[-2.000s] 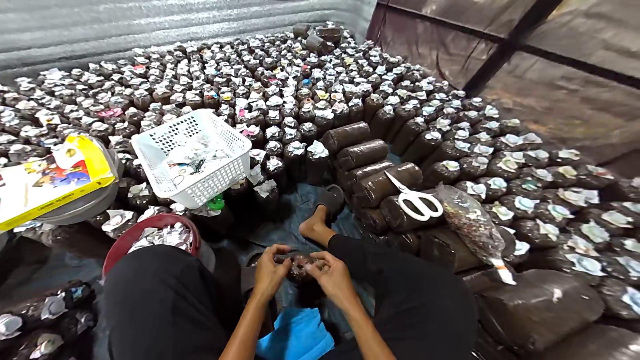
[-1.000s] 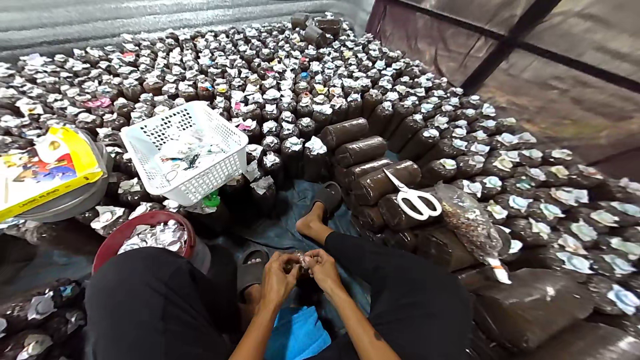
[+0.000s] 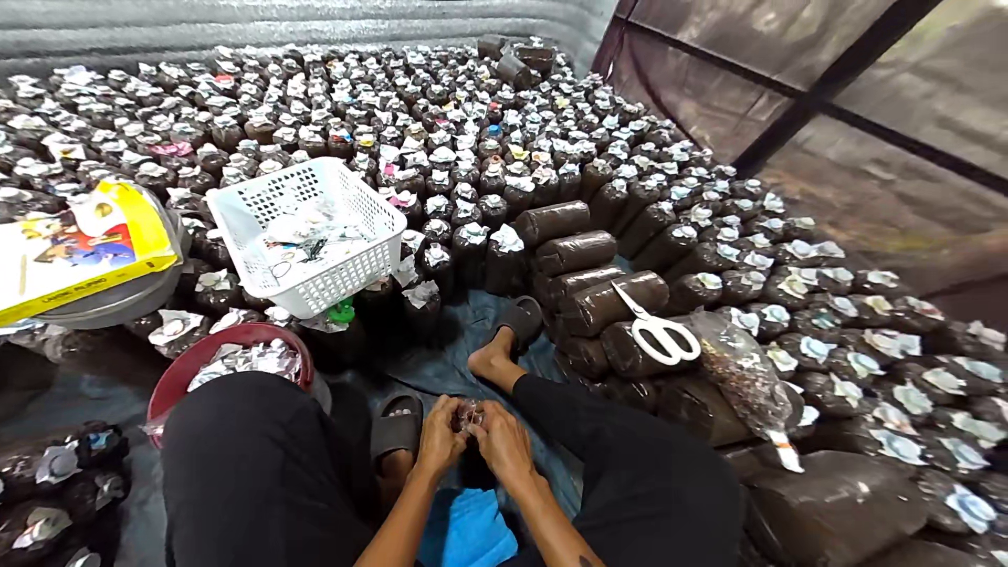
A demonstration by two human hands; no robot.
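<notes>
Between my knees, both hands meet at the gathered clear plastic mouth of a dark-filled bag [image 3: 470,413]. My left hand [image 3: 442,439] pinches it from the left, my right hand [image 3: 501,442] from the right; most of the bag is hidden below them. A blue cloth [image 3: 466,529] lies beneath my forearms. White-handled scissors [image 3: 660,334] rest on the lying bags to the right, beside a clear plastic bag of grain-like material [image 3: 740,370]. To the left, a white plastic basket [image 3: 339,277] holds rubber bands and small scraps.
A red bucket [image 3: 167,383] of torn paper stands by my left knee. A yellow-edged pack [image 3: 94,250] lies on a round metal lid [image 3: 130,295] at left. Rows of paper-plugged bags [image 3: 472,244] surround me; filled bags lie stacked [image 3: 576,253] at right. Blue-grey sheeting [image 3: 465,335] covers the floor.
My hands have stayed together at the bag's mouth, with the fingers shifting around the plastic. Basket, scissors and bucket have not moved.
</notes>
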